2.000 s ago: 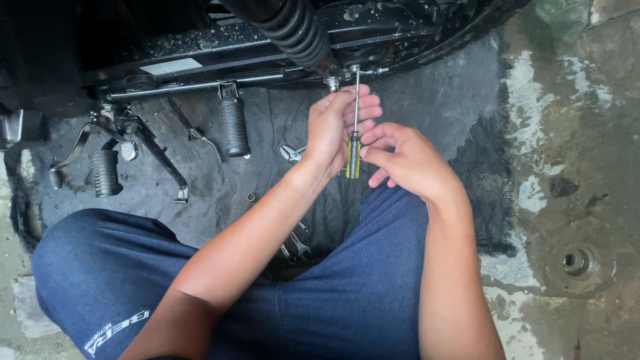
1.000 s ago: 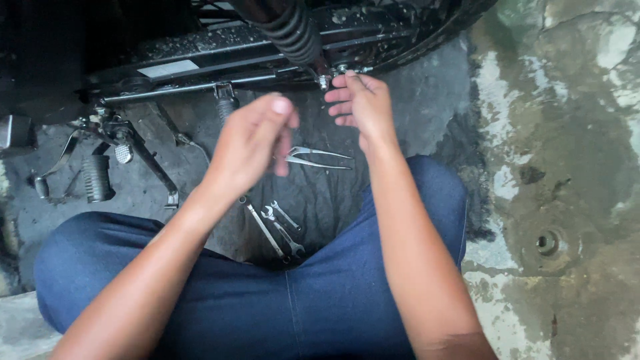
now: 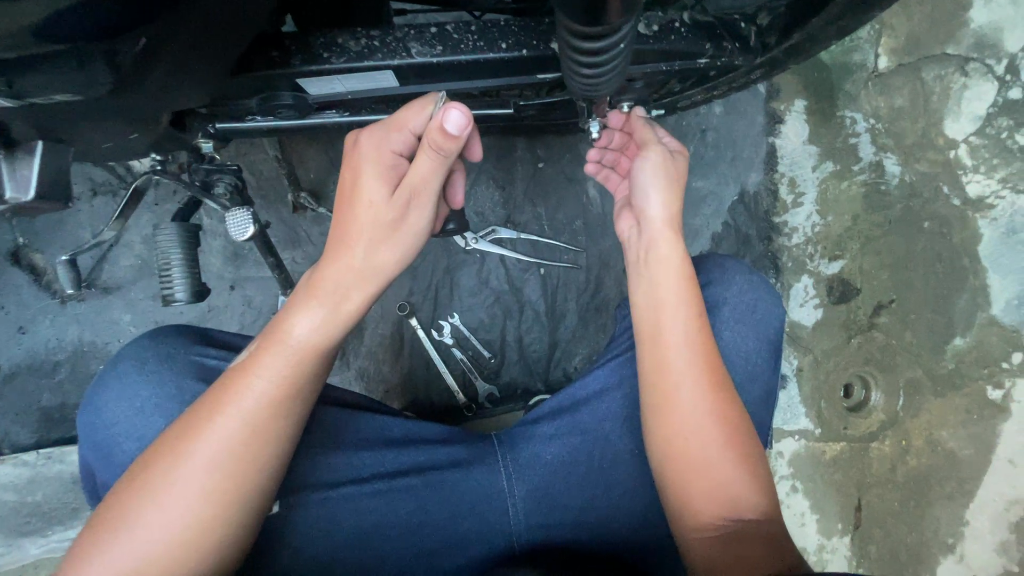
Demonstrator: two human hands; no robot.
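Observation:
My left hand (image 3: 408,172) is raised in front of the motorcycle's side, thumb and forefinger pinching a thin metal piece (image 3: 439,102); the rest of it is hidden. A dark rounded end (image 3: 454,224) shows below this hand, and I cannot tell whether it belongs to the held piece. At the lower end of the shock absorber (image 3: 598,48), my right hand (image 3: 644,168) has thumb and forefinger on a small metal fitting (image 3: 626,106). Its other fingers curl loosely under a nut (image 3: 594,130). Adjustable pliers (image 3: 520,244) lie on the dark mat between my arms.
Three wrenches (image 3: 436,360) lie on the mat (image 3: 536,304) before my crossed legs. A rubber footpeg (image 3: 180,264), pedal lever (image 3: 120,212) and side stand (image 3: 272,256) are at left. The wheel's tire (image 3: 800,48) curves away at upper right, above wet concrete (image 3: 920,280).
The screwdriver both hands held two seconds ago is not recognizable now. My left hand has moved away from the fitting and now pinches a thin metal piece. My right hand remains at the fitting since one second ago.

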